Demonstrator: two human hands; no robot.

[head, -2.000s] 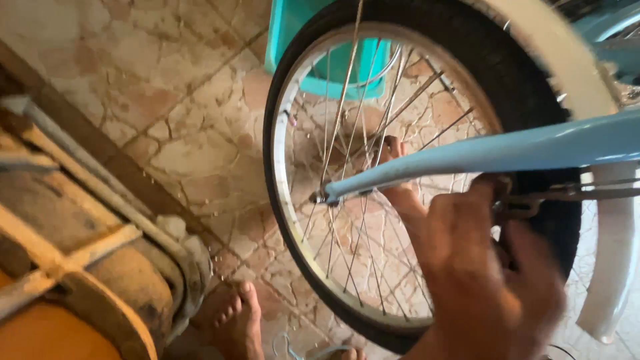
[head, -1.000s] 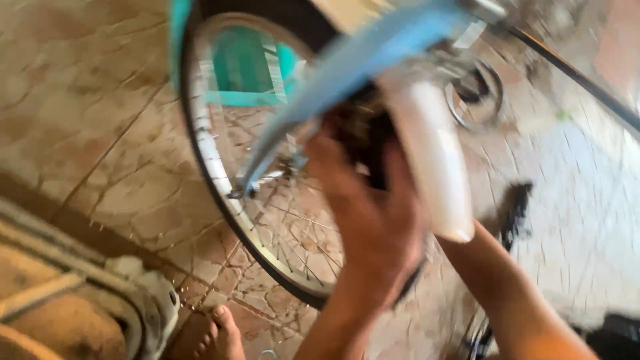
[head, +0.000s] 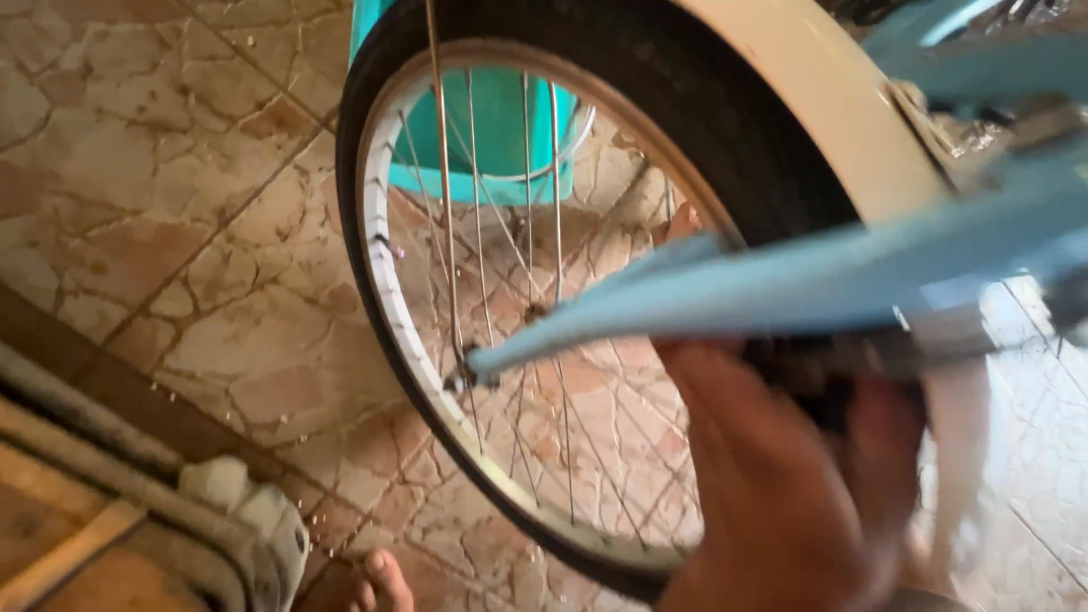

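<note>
My left hand [head: 790, 484] reaches up from the bottom, blurred, with its fingertips behind and below the light blue fork blade [head: 765, 285] of a bicycle, beside the black tyre. Whether it grips the tyre, the fork or a part between them cannot be told. The spoked wheel [head: 398, 297] stands tilted across the middle, its pale rim and black tyre [head: 612, 59] in view. A metal stay [head: 442, 161] runs down to the fork tip near the axle nut [head: 461, 379]. A cream mudguard [head: 807, 93] curves over the tyre. My right hand is not visible.
A turquoise plastic container [head: 484, 110] stands behind the wheel. At lower left is a framed object with a rounded grey corner [head: 246, 510], close to a bare foot [head: 384, 582]. The floor is of cracked-pattern tile [head: 255, 340], with small pale bits scattered on it.
The fork, seen at a steep slant one second ago, now lies nearly level across the view. The other forearm seen then at lower right is no longer plain. The camera view has shifted.
</note>
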